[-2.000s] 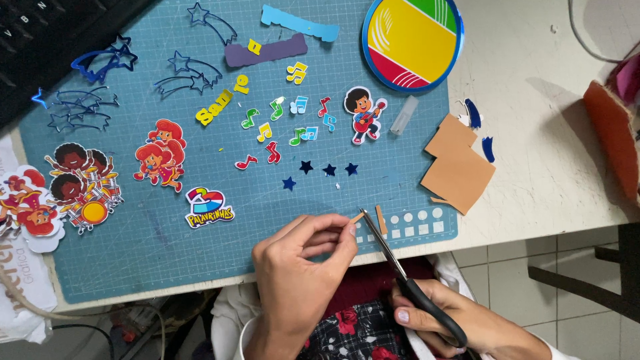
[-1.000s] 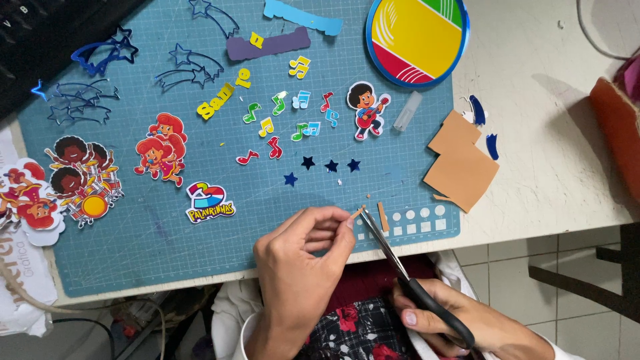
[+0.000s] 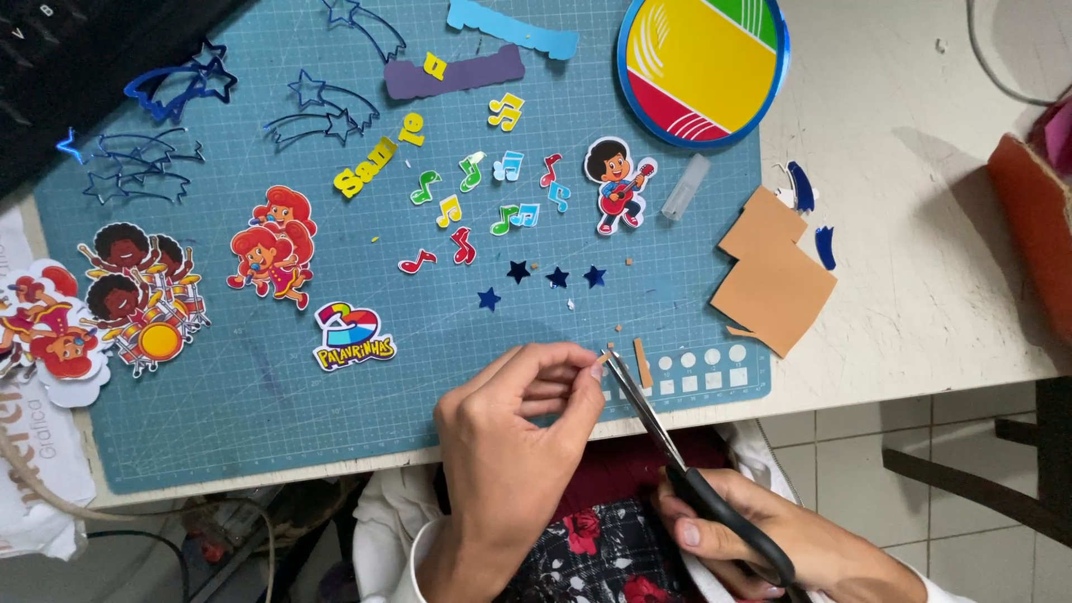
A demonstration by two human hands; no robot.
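Note:
My left hand (image 3: 523, 427) pinches a short tan strip (image 3: 604, 358) between thumb and forefinger at the cutting mat's front edge. Black-handled scissors (image 3: 653, 419) are in my right hand (image 3: 754, 528), their tips at the strip. Small tan squares (image 3: 619, 327) lie just beyond the tips. Another tan strip (image 3: 643, 363) rests right of the blades. Dark blue stars (image 3: 557, 277) and colourful music-note cutouts (image 3: 448, 211) lie farther back. A guitar-player cutout (image 3: 618, 186) is beside a small clear plastic piece (image 3: 687, 188).
The green-blue cutting mat (image 3: 251, 419) also holds singer cutouts (image 3: 275, 247), drummer cutouts (image 3: 146, 297) and blue shooting-star outlines (image 3: 327, 109). A round multicoloured panel (image 3: 703, 67) lies at the back. Tan foam-like sheets (image 3: 775, 285) overlap the mat's right edge. A black keyboard (image 3: 75, 59) occupies the back left.
More small tan squares lie on the mat near the blades and stars than in the earlier frames. Both hands keep nearly the same pose.

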